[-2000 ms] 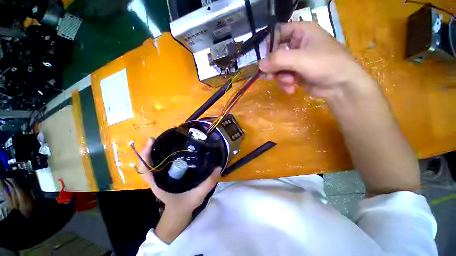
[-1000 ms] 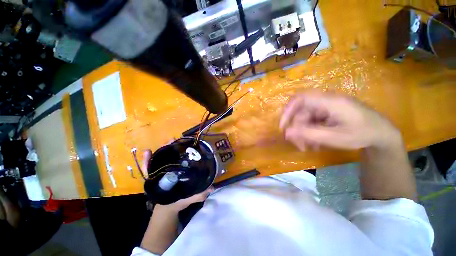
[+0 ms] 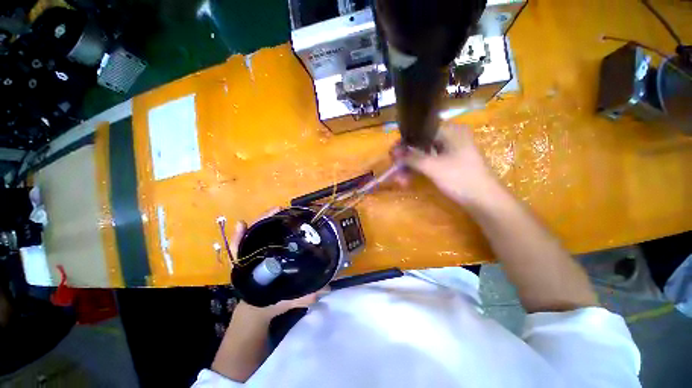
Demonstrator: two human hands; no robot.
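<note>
The black round shell (image 3: 265, 265), with a grey cylinder inside, lies against the silver-sided housing (image 3: 351, 233), its open side up. My left hand (image 3: 292, 303) holds the shell from below and the left, mostly hidden under it. Thin lead wires (image 3: 364, 191) run from the housing up to the right, to the fingertips of my right hand (image 3: 448, 163), which look closed on them. The electric screwdriver (image 3: 419, 98) hangs from above, large and blurred; its lower end is at these fingers and partly hides them. A short lead with a pale connector (image 3: 221, 220) sticks up left of the shell.
Two flat black strips lie beside the housing, one above (image 3: 334, 189) and one below (image 3: 372, 278). The silver-white screw feeder (image 3: 345, 57) stands at the bench's far edge. A dark metal box (image 3: 626, 83) is at the right. A white sheet (image 3: 174, 136) lies on the orange bench (image 3: 250, 151).
A second ago my right hand was apart from the wires and the screwdriver; now it is at both. The screwdriver has swung right, away from the housing. My left hand still holds the shell.
</note>
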